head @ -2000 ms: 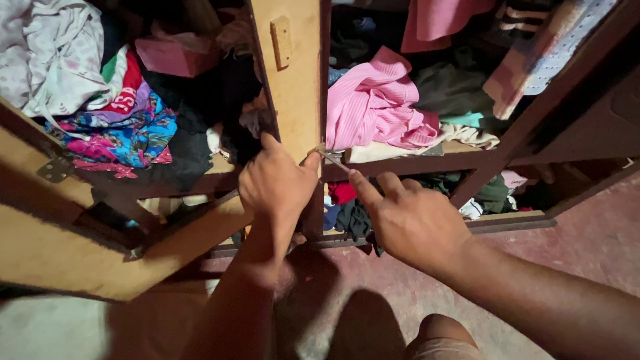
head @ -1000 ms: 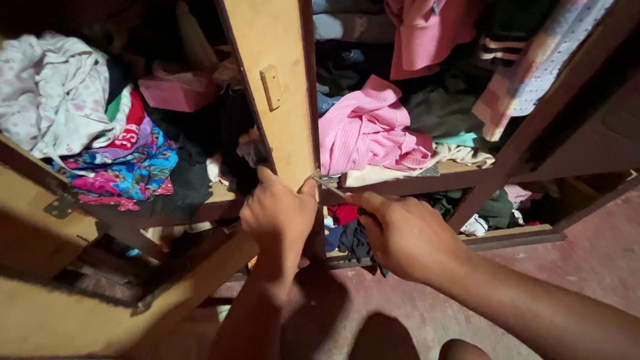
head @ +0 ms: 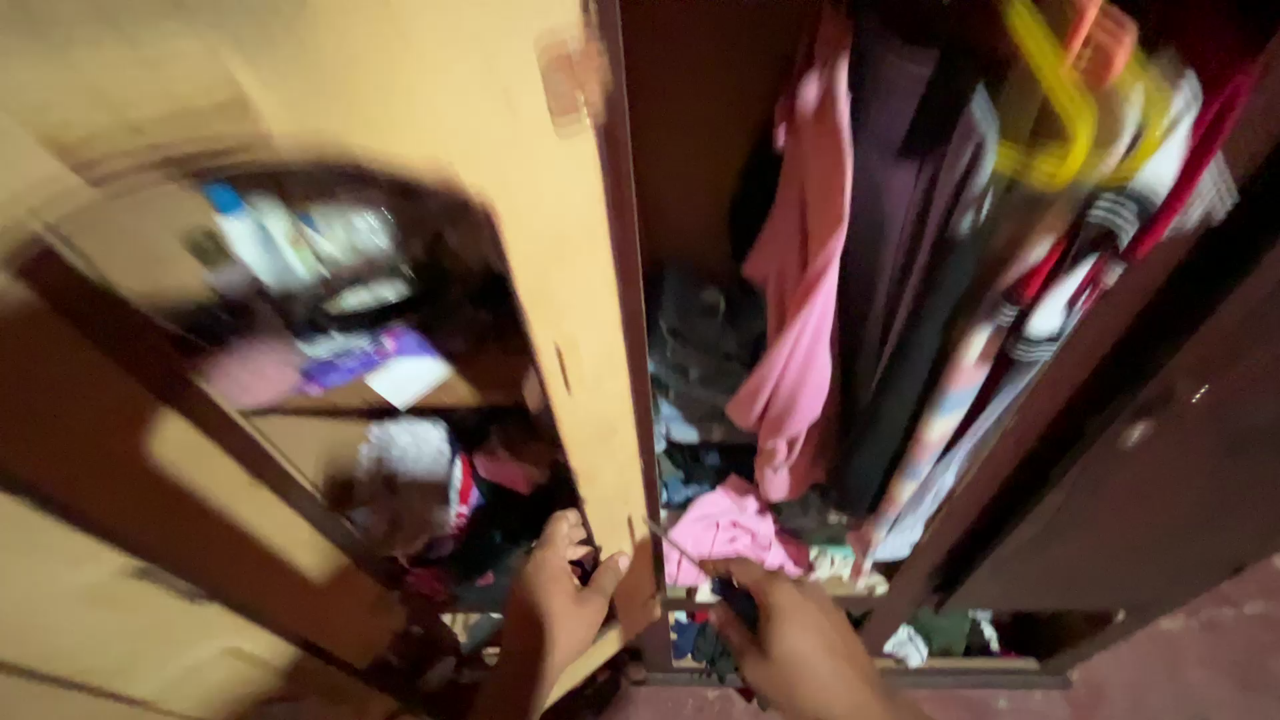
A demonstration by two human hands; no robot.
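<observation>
My left hand (head: 565,590) rests at the lower inner edge of a pale wooden cabinet panel (head: 590,400), its thumb and fingers spread around that edge. Right of it, my right hand (head: 790,630) grips the dark handle of a thin metal-shafted tool (head: 680,545), seemingly a screwdriver. The shaft points up and left, its tip close to the panel's dark edge. Blur hides whether tip and panel touch. A folded pink garment (head: 735,530) lies on the shelf just behind the tool.
Clothes, among them a pink garment (head: 810,280), hang at right near yellow hangers (head: 1060,130). An open dark door (head: 1130,440) slants beside them. Left of the panel, shelves hold bottles (head: 270,240) and piled clothes (head: 410,460). Reddish floor (head: 1190,640) shows at lower right.
The view has swung upward, showing hangers and an upper shelf. My left thumb and fingers have spread apart. Earlier the tool's tip was beside my left thumb; now it lies above and right of it.
</observation>
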